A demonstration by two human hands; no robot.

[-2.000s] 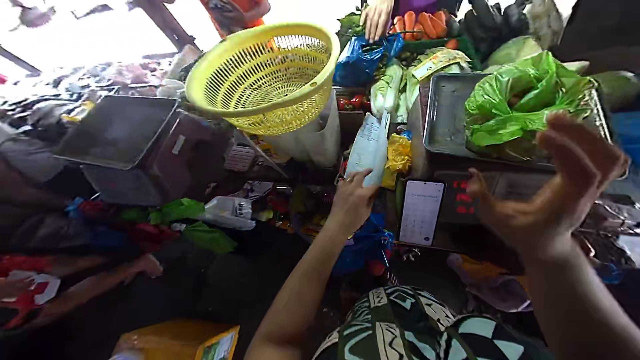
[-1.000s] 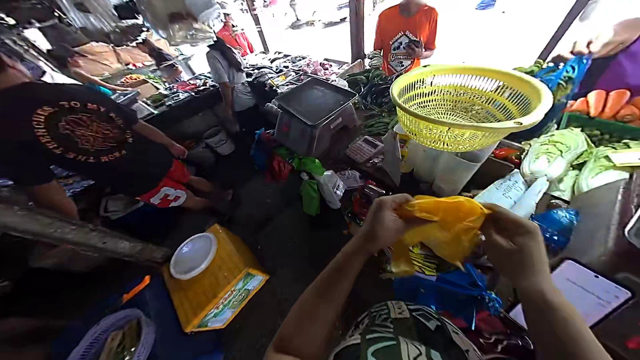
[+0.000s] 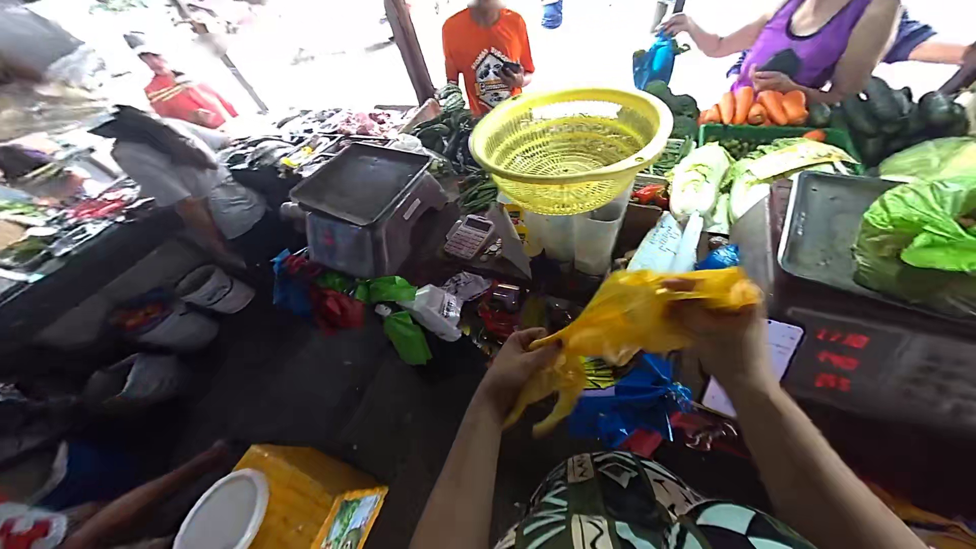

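A yellow plastic bag (image 3: 629, 316) is stretched between my two hands, in front of my chest. My left hand (image 3: 518, 370) pinches its lower left part. Around the bag's other end is my right hand (image 3: 720, 335), partly covered by the film. Beyond the bag stands a yellow plastic colander (image 3: 572, 149) on pale containers. Folded white plastic bags (image 3: 663, 244) lie just behind the yellow bag, and a blue plastic bag (image 3: 629, 404) lies below it. A phone (image 3: 778, 358) rests right of my right hand, beside a scale with a red display (image 3: 846, 358).
A second scale (image 3: 370, 206) and a calculator (image 3: 469, 236) stand left of the colander. Napa cabbages (image 3: 698, 179), carrots (image 3: 751, 107) and a green bag (image 3: 926, 229) on a metal tray (image 3: 816, 221) are at the right. Several people stand around the stall. A yellow scale (image 3: 305, 488) is at lower left.
Two seconds ago my left hand was at the white bags and my right hand was raised, empty. The yellow bag came into both hands by one second ago. The view has swung left, then partly back.
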